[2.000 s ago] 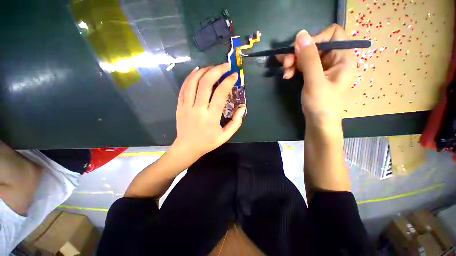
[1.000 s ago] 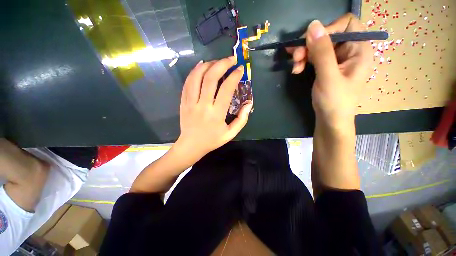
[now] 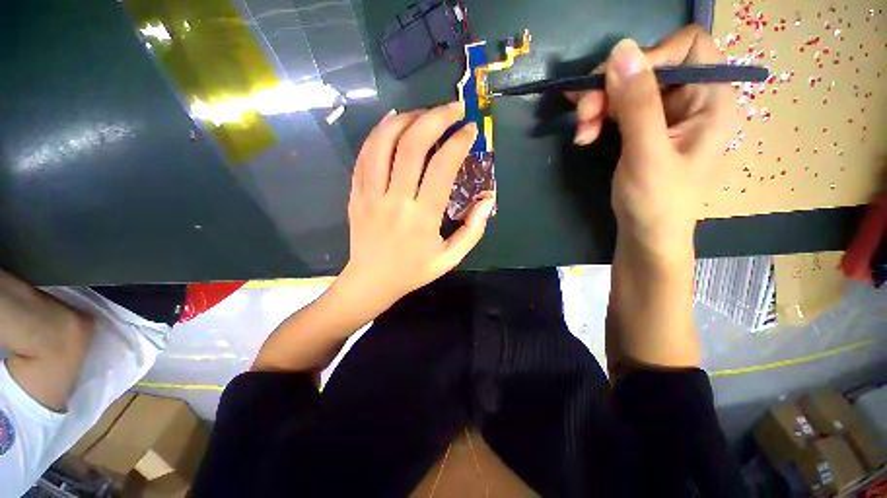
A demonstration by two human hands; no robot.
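A narrow circuit board assembly (image 3: pixel 475 86) lies on the dark green bench, blue at its upper part and silvery-speckled at the lower end. An orange-gold flex cable (image 3: pixel 503 63) bends off its upper right side. My left hand (image 3: pixel 408 195) holds the board from the left, fingers over its blue part and thumb at the lower end. My right hand (image 3: pixel 661 126) holds black tweezers (image 3: pixel 584 84) almost level. Their tips are at the gold area beside the blue part; whether they grip a piece is too small to tell. A black module (image 3: pixel 420 39) lies at the board's upper left, with thin wires.
Clear film (image 3: pixel 311 146) with a yellow tape band (image 3: pixel 209 68) lies on the left, a small white piece (image 3: pixel 336 115) on it. A tan board (image 3: pixel 807 117) with many red and white specks is at the right. Another person's arm (image 3: pixel 49 326) is at the lower left. Cardboard boxes (image 3: pixel 146 443) stand on the floor.
The bench items, board and both hands appear shifted right and slightly up in the picture. The tweezer tips remain at the board's gold area. My left hand keeps its hold.
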